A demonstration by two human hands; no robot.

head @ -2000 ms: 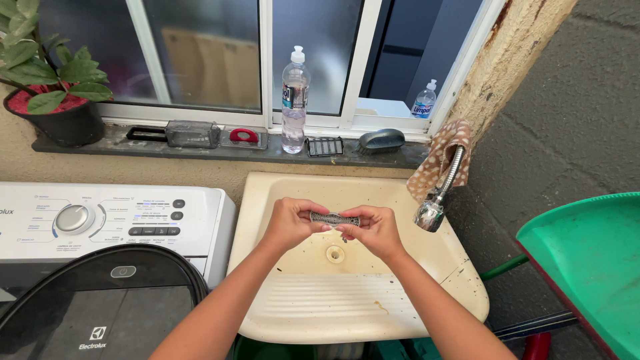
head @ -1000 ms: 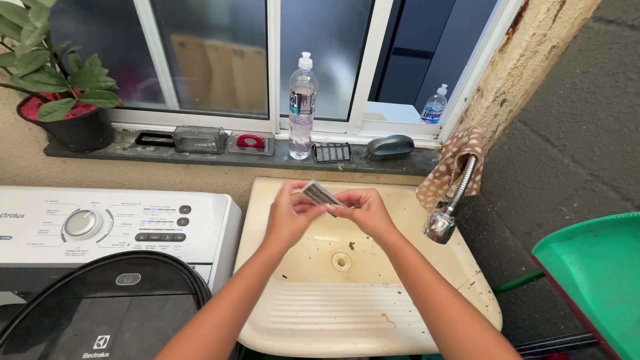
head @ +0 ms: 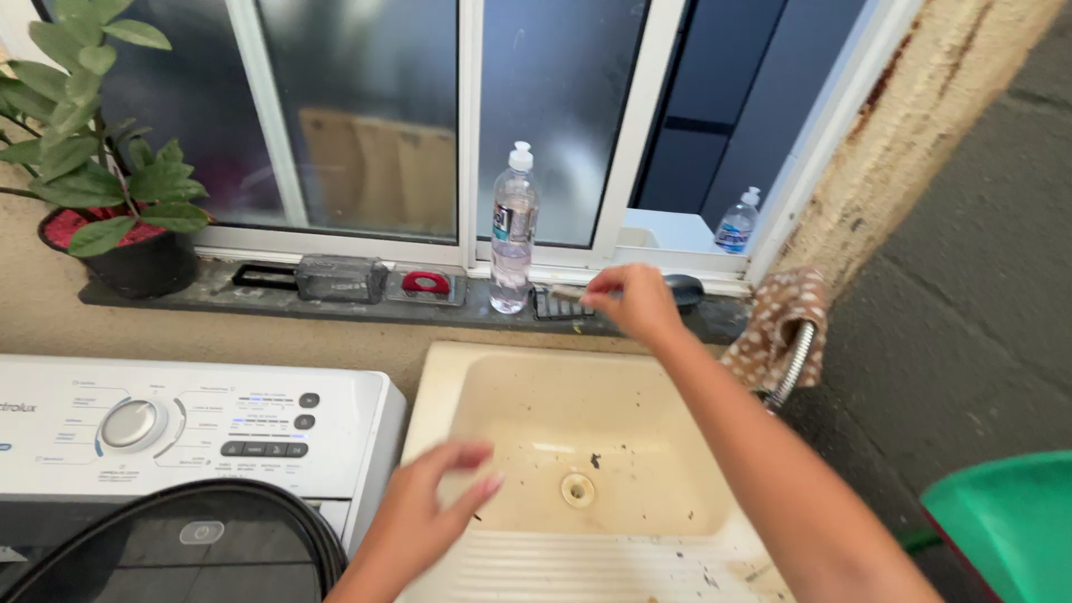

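Note:
My right hand (head: 632,303) pinches a small greyish filter piece (head: 568,293) between thumb and fingertips, over a black slotted frame (head: 563,306) on the dark window ledge. Whether the piece touches the frame cannot be told. Over the left side of the cream sink (head: 553,394), my left hand (head: 431,502) holds nothing, thumb and fingers apart. A clear squeeze bottle (head: 512,239) with a white cap stands just left of the frame. Behind my right hand lies a dark oval object (head: 685,291), partly hidden. Dark bits of debris lie in the sink around the drain (head: 578,490).
Along the ledge (head: 209,293) are a potted plant (head: 142,260), a translucent container (head: 342,279) and a red-handled part (head: 426,283). A washing machine (head: 193,394) stands left; a cloth-wrapped metal hose (head: 791,360) and a green plastic object (head: 1013,519) are right.
Both hands were together over the sink, holding the small piece. My right hand has moved it up to the ledge; my left hand has let go and moved lower left. The view has moved closer.

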